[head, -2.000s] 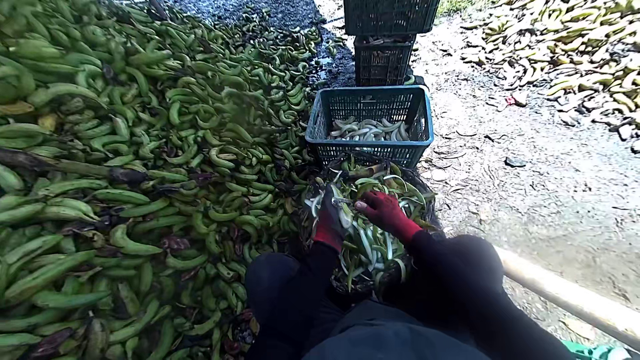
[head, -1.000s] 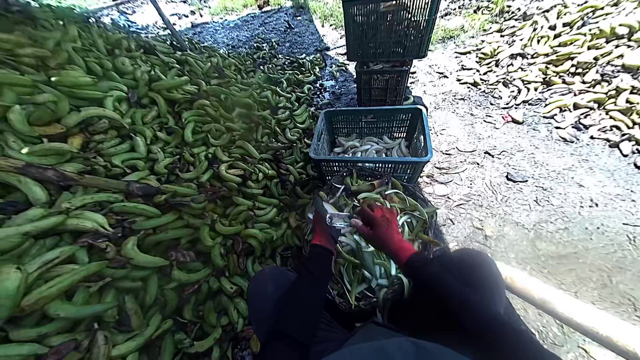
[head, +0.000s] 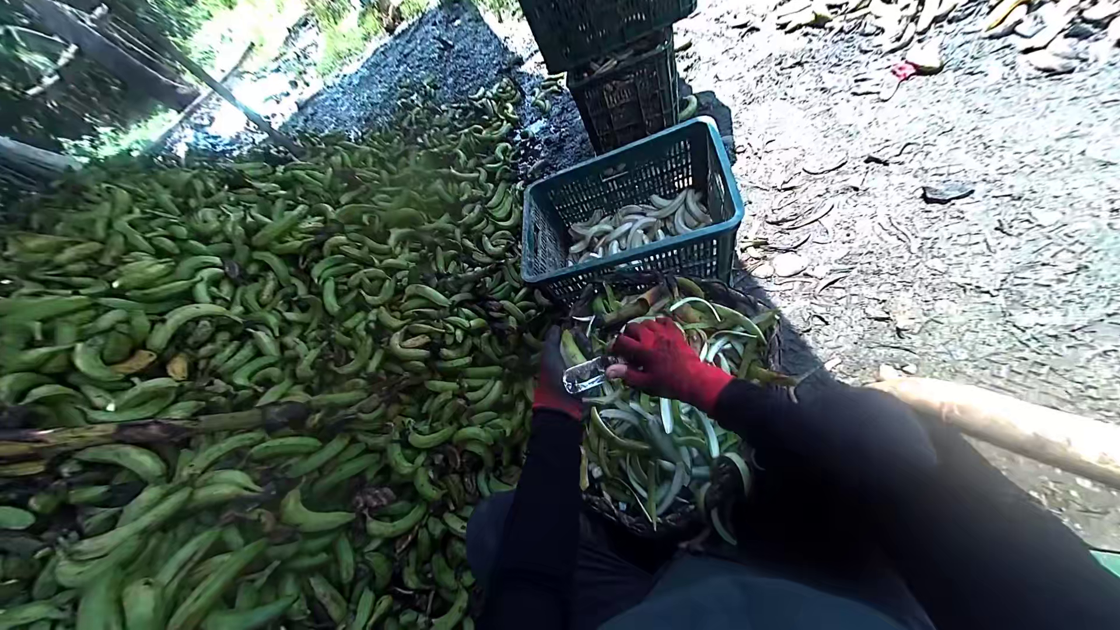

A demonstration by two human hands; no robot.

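In a dark glove with a red cuff, my left hand [head: 556, 372] is closed around a green plantain [head: 573, 348], whose upper end shows. My right hand [head: 661, 359], in a red glove, grips a metal peeler [head: 584, 375], its frame held against the plantain side of my left hand. Both hands are above a round basket heaped with green and pale peels [head: 669, 464], between my knees. Just beyond it stands a dark green plastic crate [head: 634, 255] with peeled plantains [head: 639, 223] inside.
Unpeeled green plantains [head: 289, 350] cover the ground at left, with a stalk [head: 219, 422] lying across them. Stacked crates [head: 623, 87] stand behind the open one. A pale pole [head: 1006, 420] lies at right. More plantains or peels [head: 1041, 22] are scattered at upper right.
The view has tilted and shifted. Both hands remain over the basket of peels; a peeler shows at the fingers of my right hand one second ago and now.
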